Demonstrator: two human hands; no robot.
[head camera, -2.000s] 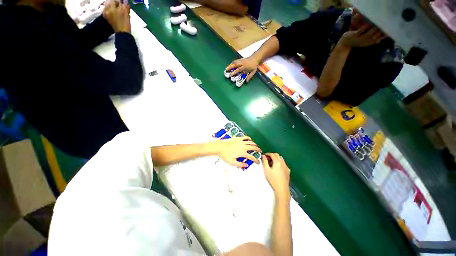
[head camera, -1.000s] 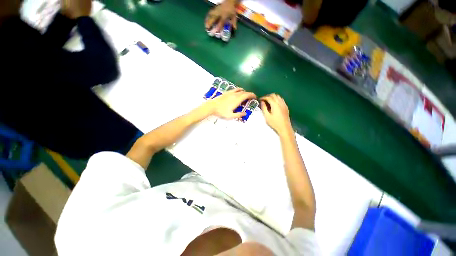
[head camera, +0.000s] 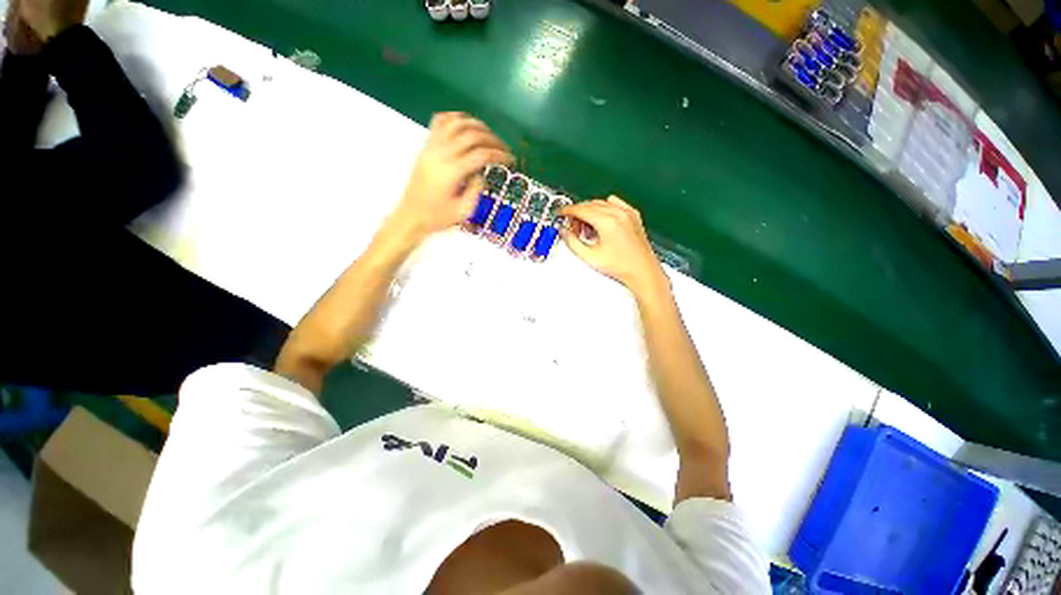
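Several half-assembled units (head camera: 505, 219) stand side by side in a row on the white bench strip beside the green belt. Each has a pale rim, a green board at the rounded upper end and a blue block at the lower end. My left hand (head camera: 451, 174) is at the row's left end, its fingers against the leftmost unit. My right hand (head camera: 610, 238) is at the right end, thumb and fingers on the rightmost unit. My fingers partly hide both end units.
A blue bin (head camera: 902, 511) sits at lower right. A loose blue battery (head camera: 229, 81) with a wired green board lies at upper left, near a neighbour's dark sleeve (head camera: 111, 128). More units (head camera: 824, 56) lie across the green belt (head camera: 756, 233); white closed units (head camera: 458, 9) are at the top.
My left hand has moved off the top of the row to its left end, uncovering the units. My right hand now touches the right end. The view has shifted, showing more of the blue bin.
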